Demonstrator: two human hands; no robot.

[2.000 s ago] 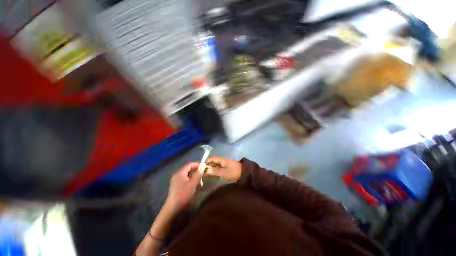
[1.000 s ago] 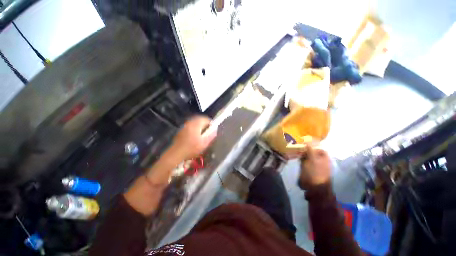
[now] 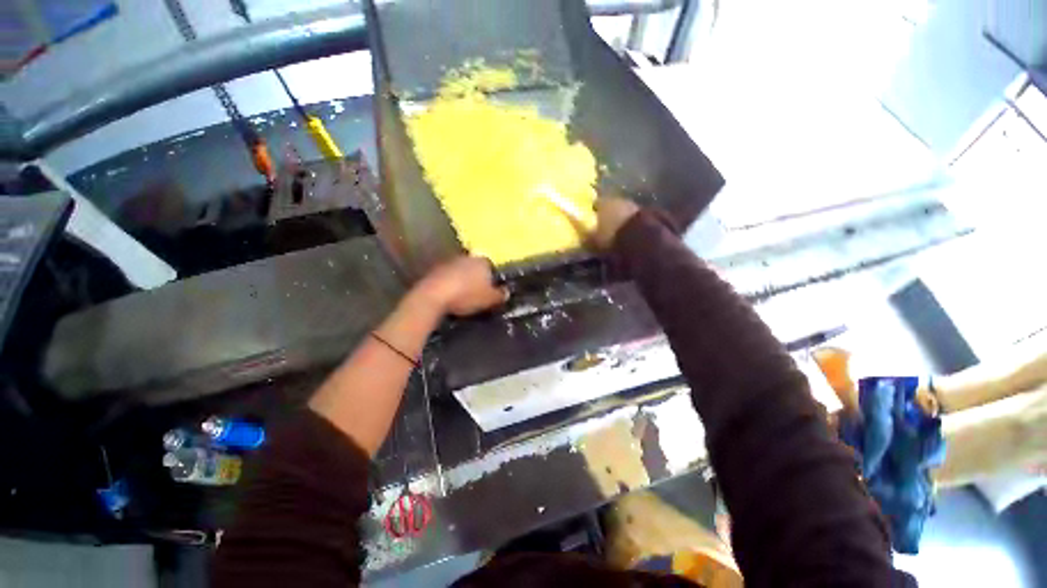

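Note:
The dark grey hopper stands open in front of me, with a mass of bright yellow granules inside. My left hand is curled on the hopper's near edge, at the front left corner. My right hand reaches into the near right part of the hopper, at the edge of the granules. A pale, blurred shape extends from its fingers over the granules; I cannot tell whether it is a held thing or the fingers themselves.
Red-handled scissors lie on the machine ledge below. A blue can and other containers are at the lower left. Orange and yellow handled tools stand behind. A blue cloth and brown bags are at the right.
The view has turned up to the hopper and its granules. Both hands, apart over the machine and floor side before, are now at the hopper.

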